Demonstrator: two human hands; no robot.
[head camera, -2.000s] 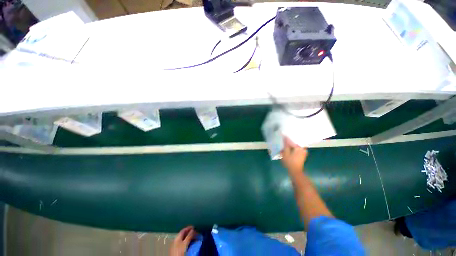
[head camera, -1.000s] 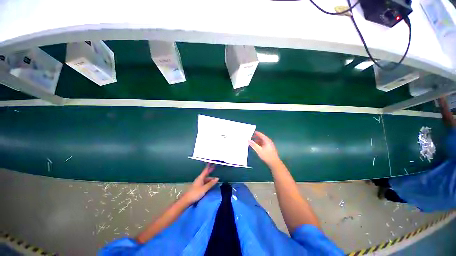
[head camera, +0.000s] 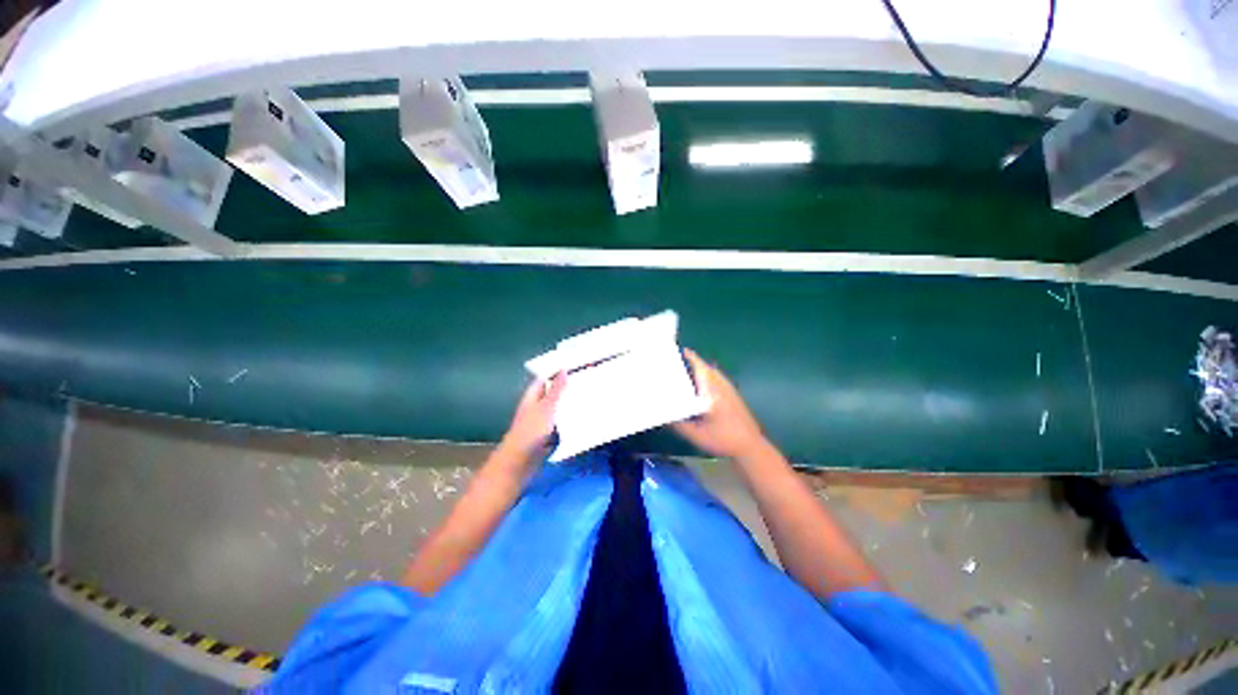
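A white retail box (head camera: 627, 401) is held at the near edge of the green belt, in front of my waist. A white flap stands up along its far side, with a dark gap under part of it. My left hand (head camera: 534, 418) grips the box at its left side. My right hand (head camera: 720, 411) grips it at its right side. Both hands are bare, and the fingers under the box are hidden. The box is slightly tilted.
White boxes stand on the far belt (head camera: 842, 204), one of them (head camera: 629, 143) straight ahead. A pale rail (head camera: 706, 258) divides the belts. A white shelf (head camera: 760, 34) with a dark cable hangs above. White slivers (head camera: 1216, 378) lie heaped at right. Another person's blue sleeve (head camera: 1184, 523) shows.
The box has come from the far belt to the near edge and been turned; a flap now stands up. My left hand has moved onto its side. The view has shifted.
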